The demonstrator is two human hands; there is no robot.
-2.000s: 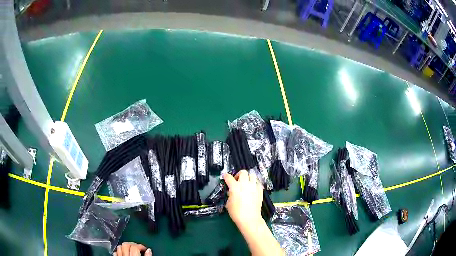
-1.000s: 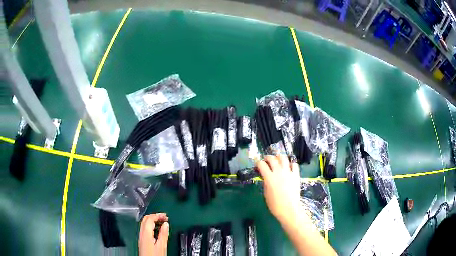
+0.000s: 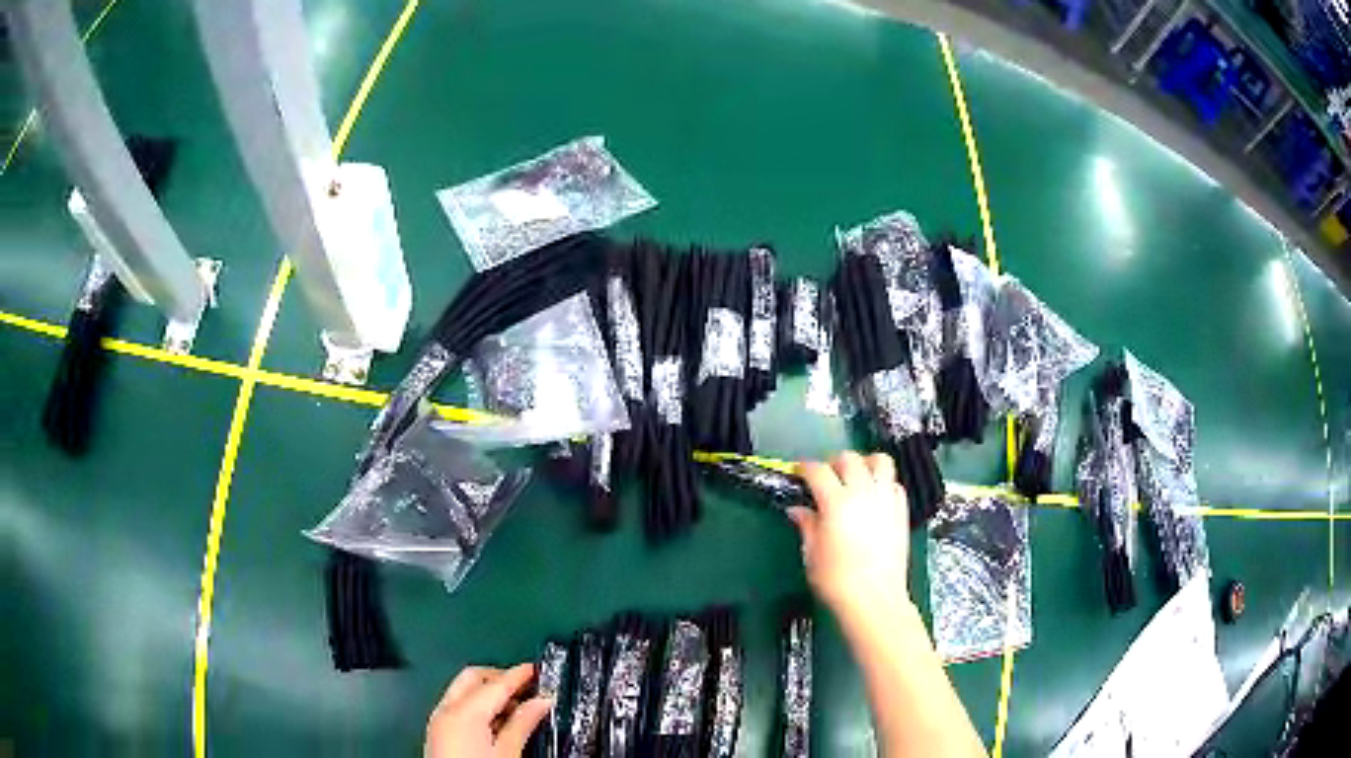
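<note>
Several black tube bundles with shiny clear wrapping film (image 3: 722, 348) lie side by side across the middle of the green tabletop. My right hand (image 3: 856, 533) has its fingers on the right end of a thin wrapped bundle (image 3: 756, 480) lying crosswise below them; the fingertips are partly hidden. A row of narrower wrapped bundles (image 3: 682, 681) stretches along the near edge, cut off by the frame's bottom. My left hand (image 3: 486, 714) is at the row's left end, thumb and fingers beside the leftmost bundle (image 3: 553, 693); whether it grips is unclear.
Clear plastic bags lie at upper left (image 3: 545, 202), on the left bundles (image 3: 556, 378) and at right (image 3: 981, 570). Grey posts with a white box (image 3: 371, 259) stand at left. A white sheet (image 3: 1148, 681), tape roll (image 3: 1233, 600) and black cables (image 3: 1286, 666) lie at right.
The view has shifted, bringing the near row further into the picture. My right hand has come down onto the thin crosswise bundle. My left hand has moved to the near row's left end.
</note>
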